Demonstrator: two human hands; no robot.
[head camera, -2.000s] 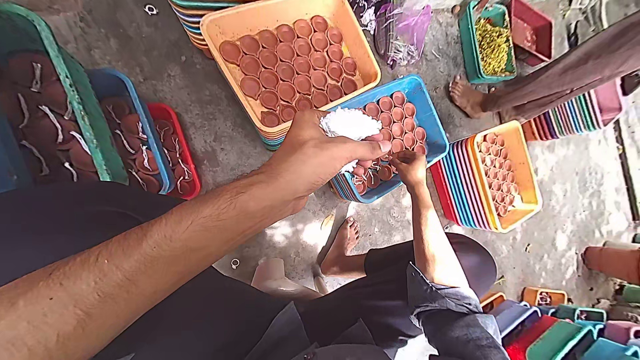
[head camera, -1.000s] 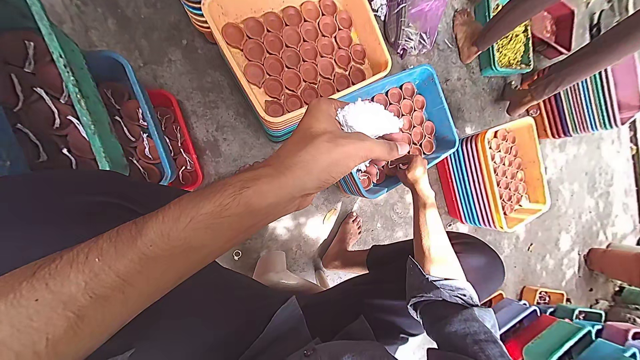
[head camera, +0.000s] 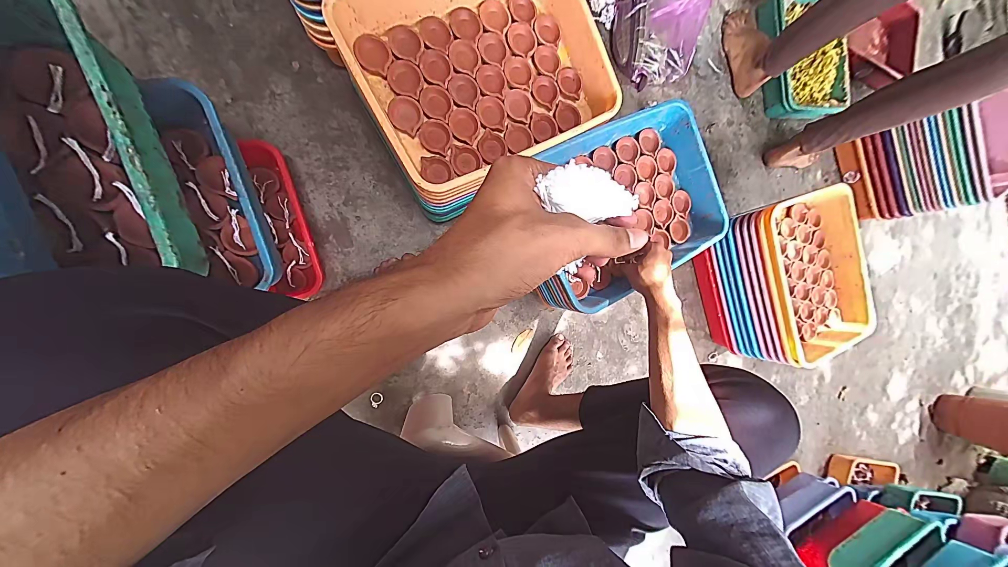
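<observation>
Small clay lamp cups sit in rows in a blue plastic tray on top of a stack. Above its lower left part, my left hand holds a bunch of white cotton wicks between thumb and fingers. My right hand is at the tip of my left thumb, low over the cups, with its fingers pinched together; whether a wick is between them is hidden. Cups near the tray's lower left corner, partly behind my left hand, have bits of white at them.
A larger orange tray of clay cups stands at the upper middle, and a yellow-orange tray of cups tops a stack at right. Blue and red trays of wicked lamps lie left. Another person's bare feet are at upper right.
My left hand keeps its grip on the white bunch, and my right hand stays close to its thumb over the blue tray. The other person's legs at upper right have moved further into view.
</observation>
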